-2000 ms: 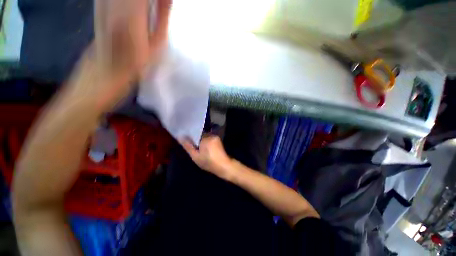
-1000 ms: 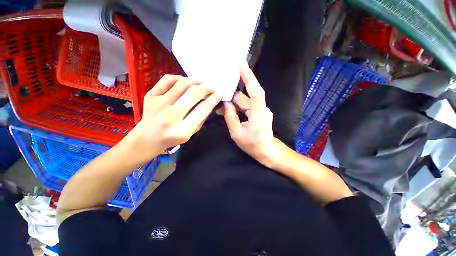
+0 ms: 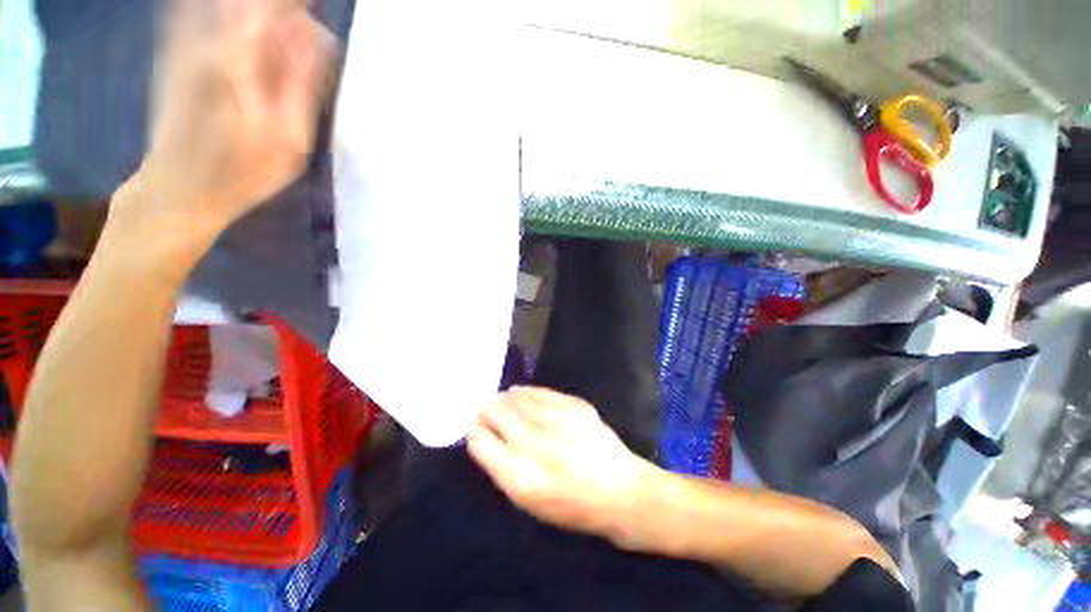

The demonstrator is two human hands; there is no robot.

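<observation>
A white backed panel (image 3: 425,227) hangs over the table's front edge, its pointed lower end towards me. My right hand (image 3: 553,457) is at the right side of that lower end, fingers curled, and pinches its edge. My left hand (image 3: 239,108) is at the upper left over the dark grey fabric (image 3: 96,102), left of the white panel. It is blurred by motion, and whether it holds anything cannot be told. Dark grey fabric also hangs down beside the panel's left side.
Scissors with red and yellow handles (image 3: 895,146) lie on the white table (image 3: 694,132) at the right. Below the table are a red basket (image 3: 305,442) at left, a blue basket (image 3: 706,347) and a grey and white cloth heap (image 3: 837,407) at right.
My left hand has left the panel's lower tip and moved up and left over the grey fabric. My right hand stays near the tip. The view has shifted up to the table.
</observation>
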